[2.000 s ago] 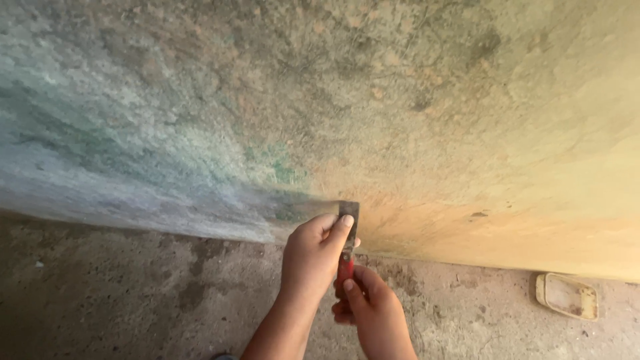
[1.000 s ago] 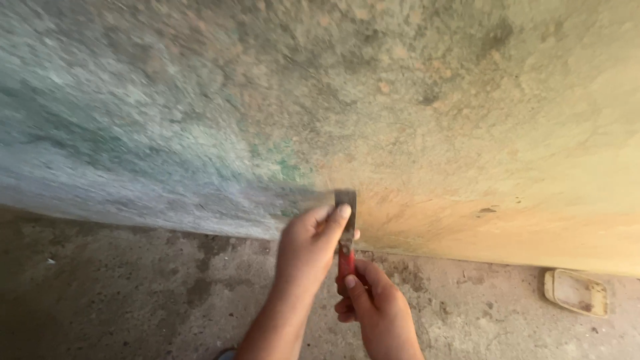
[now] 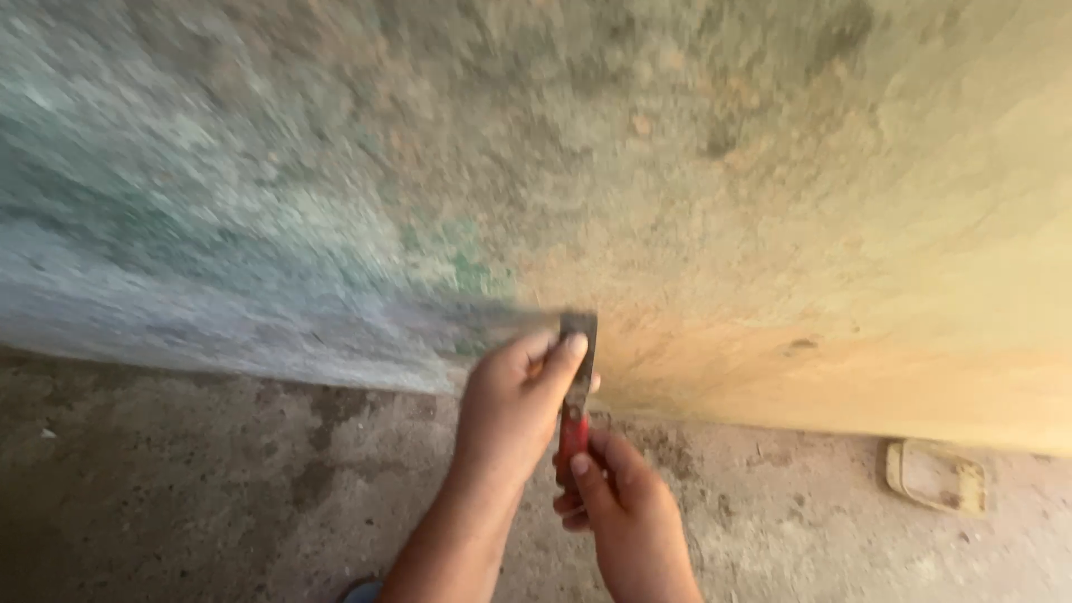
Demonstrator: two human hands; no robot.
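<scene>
A scraper (image 3: 574, 435) with a dark flat metal blade and a red handle stands nearly upright in view, its blade end against the painted wall (image 3: 670, 251). My left hand (image 3: 521, 389) grips the blade, thumb on its front face; its other fingers are mostly hidden behind it. Lower down, my right hand (image 3: 624, 494) is closed around the red handle. The wall around the blade is scuffed, with green, blue and grey patches to the left and yellow-orange paint to the right. Blur hides the exact contact of the blade edge.
A stained concrete floor (image 3: 251, 477) meets the foot of the wall below the blade. At the right on the floor lies a yellowish plastic container (image 3: 938, 477), close to the wall. A bit of something blue (image 3: 363, 592) shows at the bottom edge, beside my left forearm.
</scene>
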